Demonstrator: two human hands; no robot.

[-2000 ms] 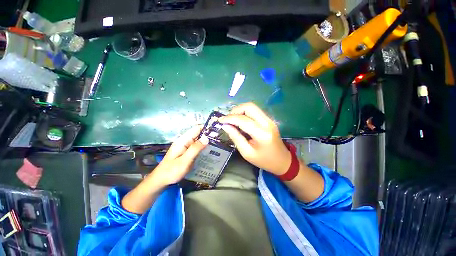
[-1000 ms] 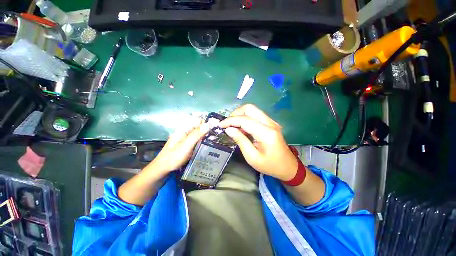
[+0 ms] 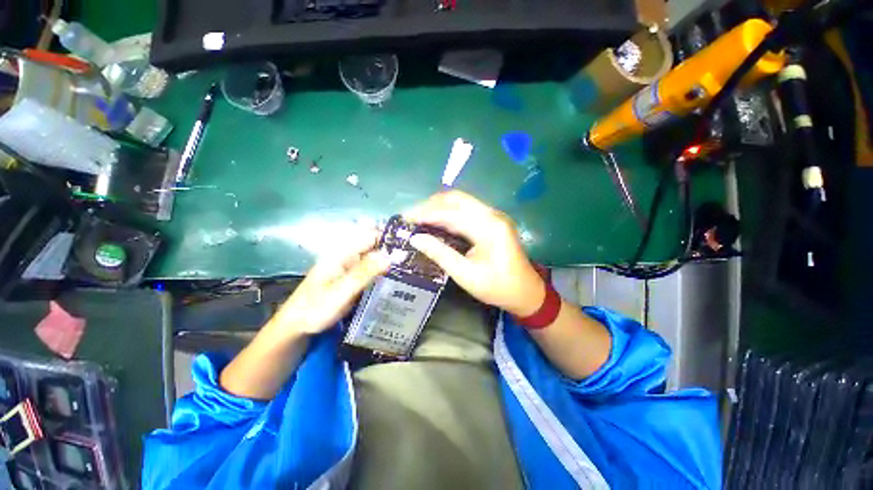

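Observation:
An open black phone body (image 3: 421, 270) is held tilted over my lap at the bench's front edge. Its silver battery label (image 3: 391, 314) faces up, and small parts show at its far end. My left hand (image 3: 333, 287) grips the phone's left side, with the thumb at the far end. My right hand (image 3: 476, 251) holds the far right side, its thumb pressed on the parts there and its fingers curled round behind the end. Whether a loose part is under the fingertips cannot be told.
Green mat (image 3: 287, 191) bears white and blue scraps and tiny parts. Clear cups (image 3: 369, 78) and a black foam tray (image 3: 402, 33) are at the back. An orange screwdriver (image 3: 682, 88) is right, a pen (image 3: 196, 134) left. Blister trays (image 3: 62, 421) are at lower left.
My right hand has changed from a fingertip pinch over the phone's far end to a grip with the thumb on it and the fingers behind. The camera view has shifted slightly.

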